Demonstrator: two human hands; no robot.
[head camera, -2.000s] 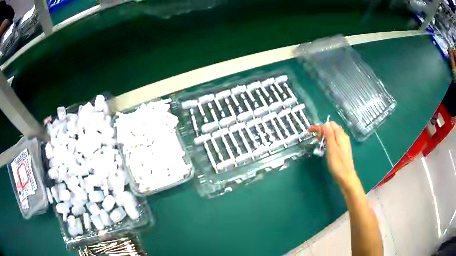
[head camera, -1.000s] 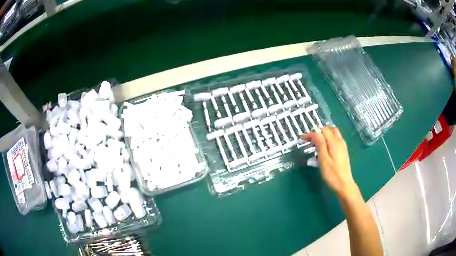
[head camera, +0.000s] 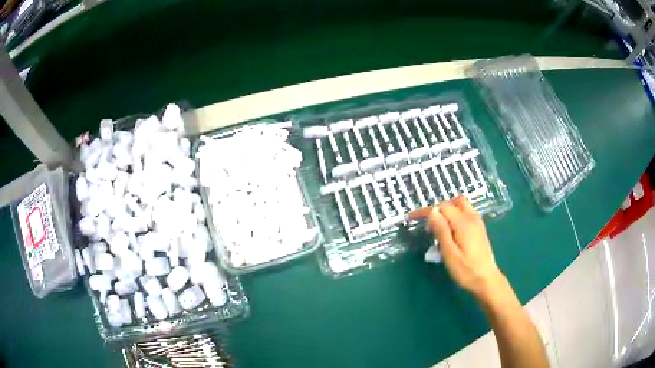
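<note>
My right hand (head camera: 463, 246) reaches in from the lower right, with its fingertips at the near edge of the filled blister tray (head camera: 348, 262). A white plastic head (head camera: 432, 254) shows just under the fingers and seems held in the curled hand; any rod on it is hidden. The clear tray holds two rows of assembled rod units (head camera: 388, 140), silver rods with white heads. Small loose bits, too small to name, show in the middle of the near row. My left hand is not in view.
Left of the blister tray are a fittings box (head camera: 276, 260), a heaped head tray (head camera: 172, 320) and a lidded box with a printed card (head camera: 36, 230). Silver rods (head camera: 179, 352) lie at the bottom edge. Another clear grooved tray (head camera: 553, 154) is at the right. A pale strip (head camera: 323, 92) runs behind.
The view has shifted, so the trays appear farther right. My right hand has moved left along the blister tray's near edge, and the white piece under it has moved with it.
</note>
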